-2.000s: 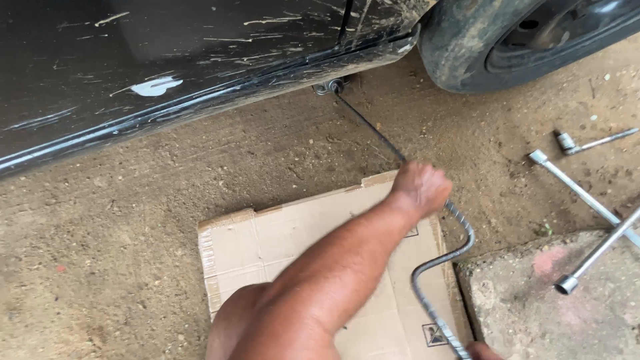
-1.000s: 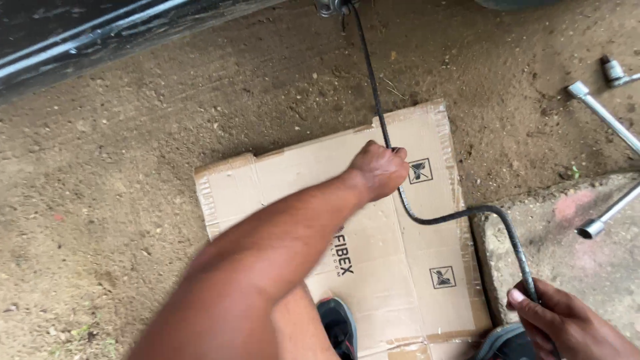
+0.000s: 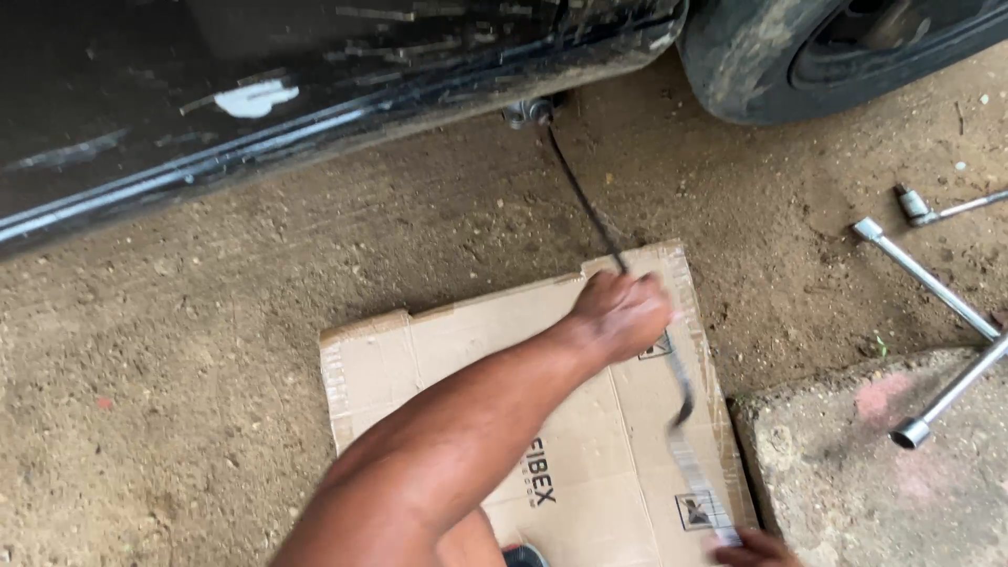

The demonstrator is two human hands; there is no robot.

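Observation:
A cranked metal rod [image 3: 583, 197] runs from a jack [image 3: 529, 112] under the sill of a dark car [image 3: 236, 102] down over a flattened cardboard box [image 3: 441, 346]. My left hand [image 3: 626, 311] is closed around the straight part of the rod, over the cardboard's upper right. My right hand [image 3: 752, 549], blurred and cut off by the bottom edge, grips the rod's lower end. Between the hands the rod's bend is blurred. Most of the jack is hidden under the car.
A wheel [image 3: 748, 71] stands at the upper right. A four-way lug wrench [image 3: 933, 279] lies partly on a concrete slab [image 3: 835, 472] at the right, with a ratchet and socket [image 3: 917, 206] on the dirt above it. A shoe [image 3: 524, 556] shows at the bottom edge.
My right hand and the rod's cranked end have swung round, so the bend now points another way. My left hand stays around the rod. The view has shifted, showing more of the car and wheel.

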